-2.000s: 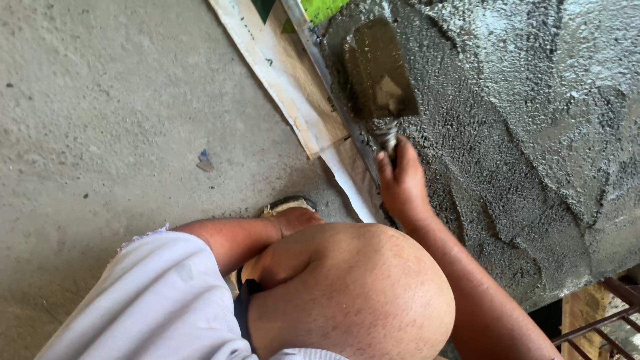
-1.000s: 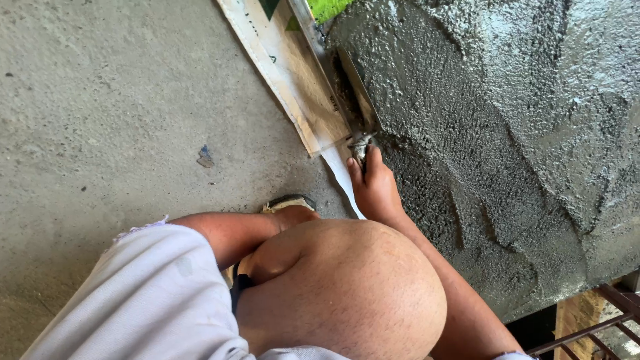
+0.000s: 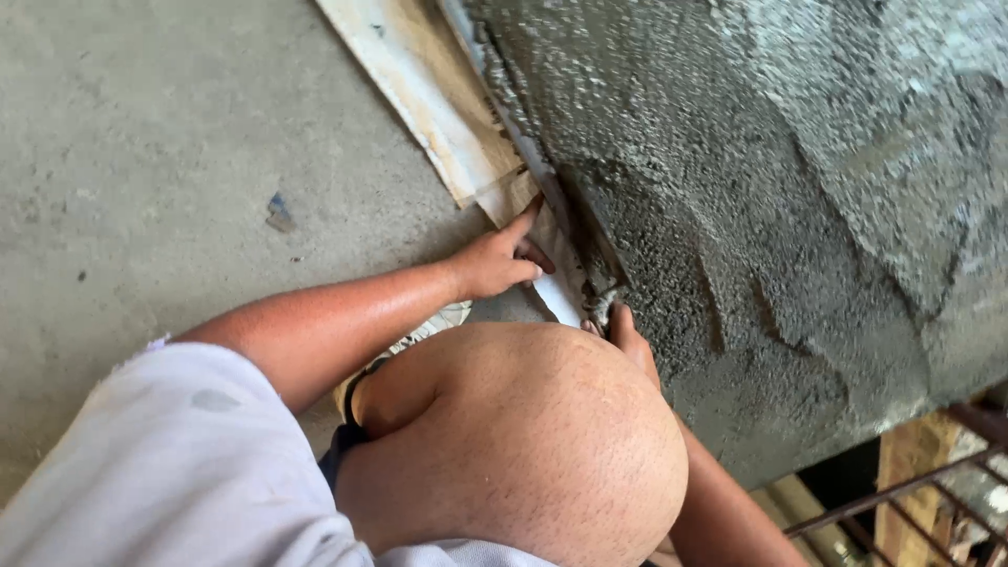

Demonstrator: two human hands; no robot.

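My right hand (image 3: 630,339), partly hidden behind my knee, grips the handle of a steel trowel (image 3: 589,224). The blade is tilted on its edge along the left border of a slab of wet grey mortar (image 3: 748,197). My left hand (image 3: 504,256) reaches in from the left with its index finger extended; the fingertip is at a thin edging strip (image 3: 516,134) beside the mortar, close to the trowel blade. Nothing shows held in that hand. Beneath it lie stained paper or board sheets (image 3: 429,87).
Bare concrete floor (image 3: 197,157) spreads at the left, with a small blue-grey scrap (image 3: 279,214) on it. My bent knee (image 3: 535,425) fills the lower middle. Rusty metal bars (image 3: 890,494) and a wooden board (image 3: 906,472) stand beyond the slab's lower right edge.
My left arm has reached out from beside my knee to the mortar's edge. The trowel, earlier flat on the mortar, has turned on edge and moved down along the border.
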